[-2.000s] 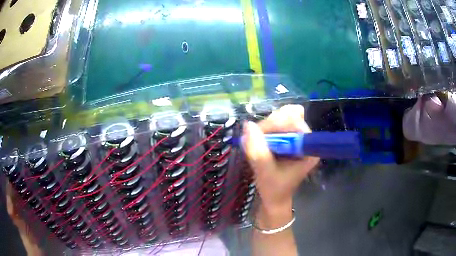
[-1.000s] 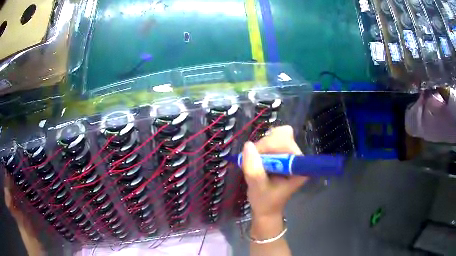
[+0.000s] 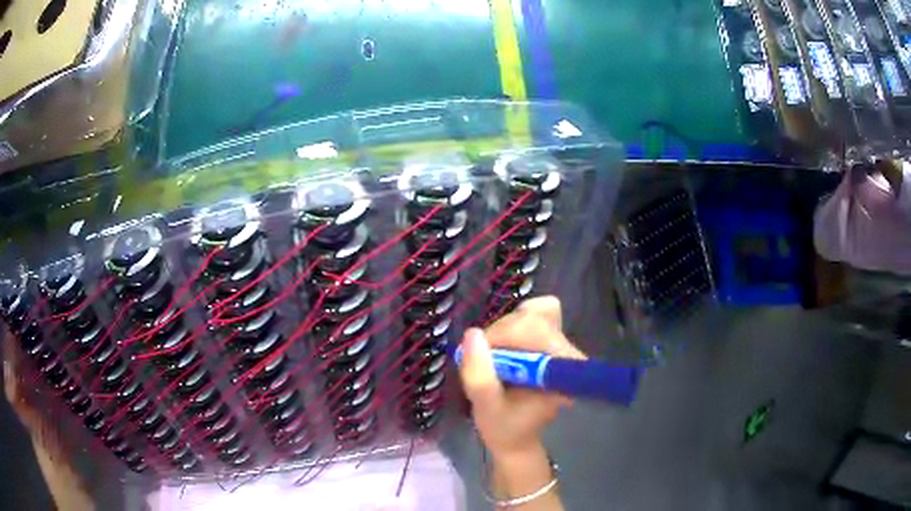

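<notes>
A clear blister tray [image 3: 589, 150] is tilted in front of me and holds several rows of black and silver round components [image 3: 340, 205]. Thin red lead wires [image 3: 385, 240] trail across the rows. My right hand [image 3: 514, 374] grips a thick blue marker pen [image 3: 589, 379]. Its tip points left, at the second row from the right, in the lower half of the tray; whether it touches a component cannot be told. My left hand [image 3: 25, 399] is at the tray's left edge, cut off and partly hidden behind the tray, so its fingers are unclear.
The green bench mat [image 3: 300, 60] has yellow and blue tape lines. Stacked trays with white labels [image 3: 819, 70] stand at the upper right, a tan cardboard sheet with holes [image 3: 50, 50] at the upper left. A blue stool [image 3: 754, 255] and another person's pink sleeve [image 3: 864, 220] are at right.
My right hand with the marker has moved down the row, towards the lower part of the tray. The tray's top edge sits slightly higher in view.
</notes>
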